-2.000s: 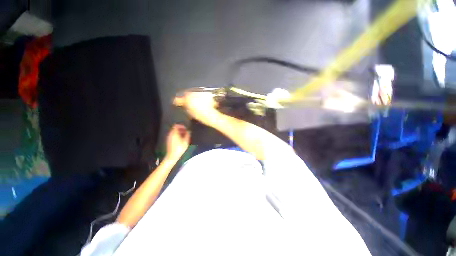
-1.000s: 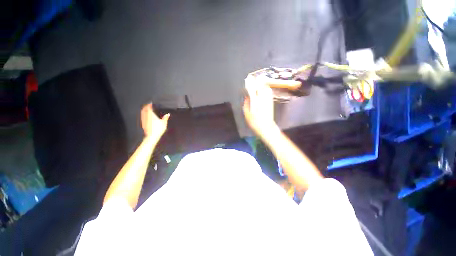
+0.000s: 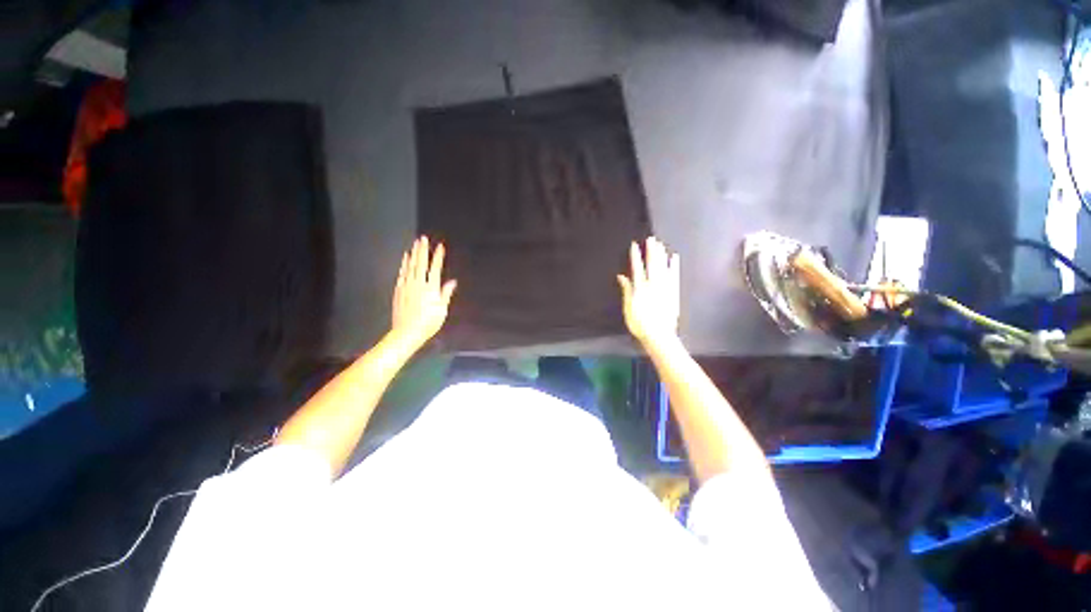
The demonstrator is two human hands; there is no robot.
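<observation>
A black garment piece (image 3: 526,215) lies flat on the grey pressing table (image 3: 371,72) in front of me, slightly wrinkled near its middle. My left hand (image 3: 421,293) rests palm down at its left edge, fingers apart. My right hand (image 3: 651,293) rests palm down at its right edge, fingers apart. Neither hand grips anything. The steam iron (image 3: 804,287) sits at the right of the table, away from my right hand, its brown handle showing.
A larger black garment stack (image 3: 203,239) lies at the left table edge, with a red bunch (image 3: 93,138) beyond it. A blue crate (image 3: 885,401) holding dark material is below the table's right edge. The hose (image 3: 969,313) runs right from the iron.
The iron is out of my right hand and farther right. The black garment now lies spread flat farther up the table. Both hands are at its side edges.
</observation>
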